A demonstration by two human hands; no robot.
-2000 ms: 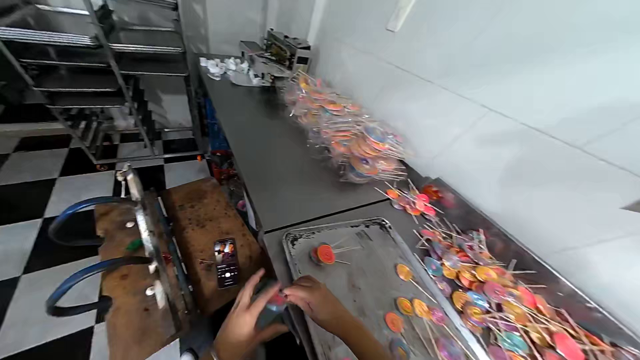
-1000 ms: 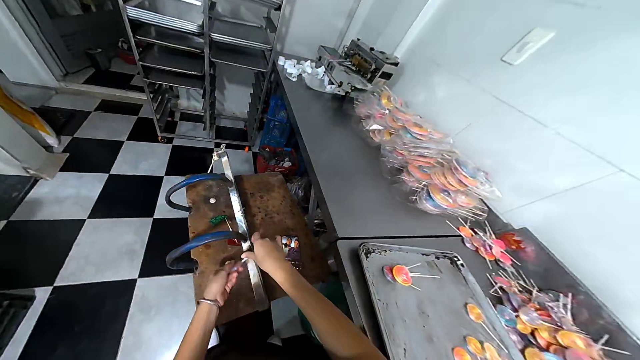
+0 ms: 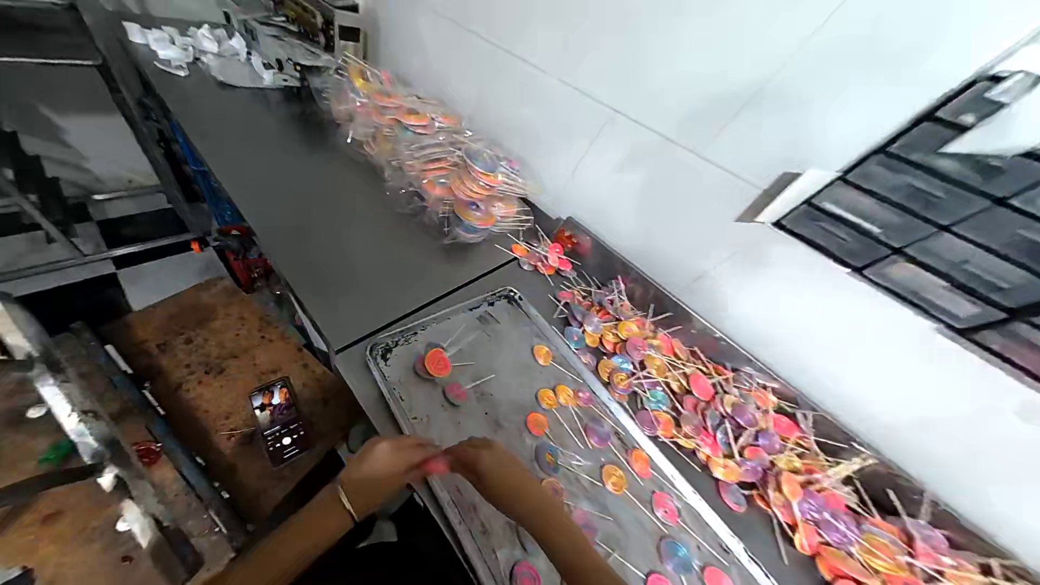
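Observation:
My left hand (image 3: 388,470) and my right hand (image 3: 481,465) meet over the near left edge of a worn metal tray (image 3: 496,325). Between their fingertips is a small pink lollipop (image 3: 436,465); its stick is hidden. Beyond the hands, an orange-red lollipop (image 3: 437,362) and a dull pink lollipop (image 3: 456,393) lie on the tray. More lollipops, such as a yellow one (image 3: 614,478), lie along its right part and around my right forearm. A large heap of colourful lollipops (image 3: 691,406) runs beside the tray, against the wall.
Bagged flat lollipops (image 3: 455,179) are piled on the grey counter (image 3: 301,187), with crumpled white paper (image 3: 187,45) and a machine (image 3: 325,32) behind. At left, a stained wooden surface (image 3: 203,349) bears a phone (image 3: 280,422) and a metal bar (image 3: 81,422) stands beside it.
Both hands have moved from the metal bar on the wooden surface to the tray's edge, with a pink lollipop between them. A dull pink lollipop now lies near the orange-red one. The view has swung right.

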